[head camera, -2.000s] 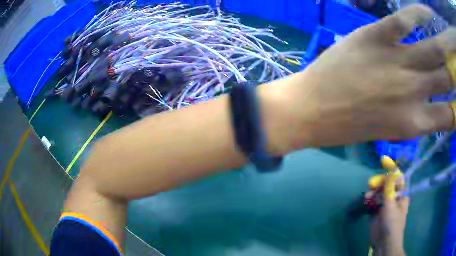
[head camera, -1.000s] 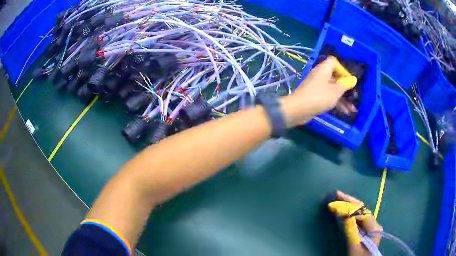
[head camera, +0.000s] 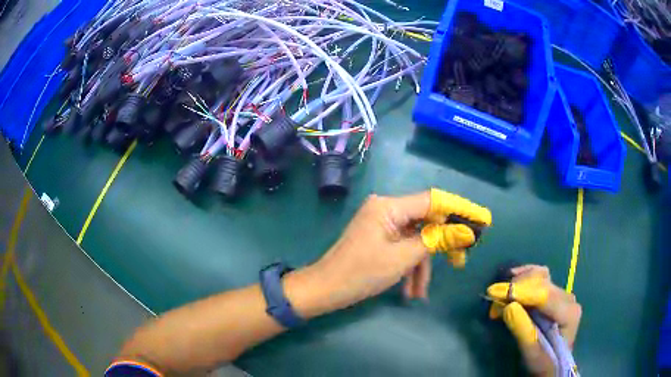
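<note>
My left hand (head camera: 397, 239), with yellow finger cots and a dark wristband, pinches a small black connector housing (head camera: 468, 227) between thumb and fingers above the green mat. My right hand (head camera: 533, 305), also with yellow cots, is lower right and closed on a grey-lilac cable (head camera: 555, 342). A thin wire tip shows at its fingertips, pointing toward my left hand. A dark round part behind the right fingers is mostly hidden. The housing and the wire tip are apart.
Wire harnesses (head camera: 243, 81) with black ribbed round connectors (head camera: 334, 175) are piled at upper left. A larger blue bin (head camera: 471, 131) of black housings stands at upper right, with a narrower blue bin (head camera: 594, 179) beside it. Loose cables lie at far right. Grey floor is lower left.
My left hand has come out of the larger bin with a black housing and moved down toward my right hand. My right hand still holds the cable. The view has shifted.
</note>
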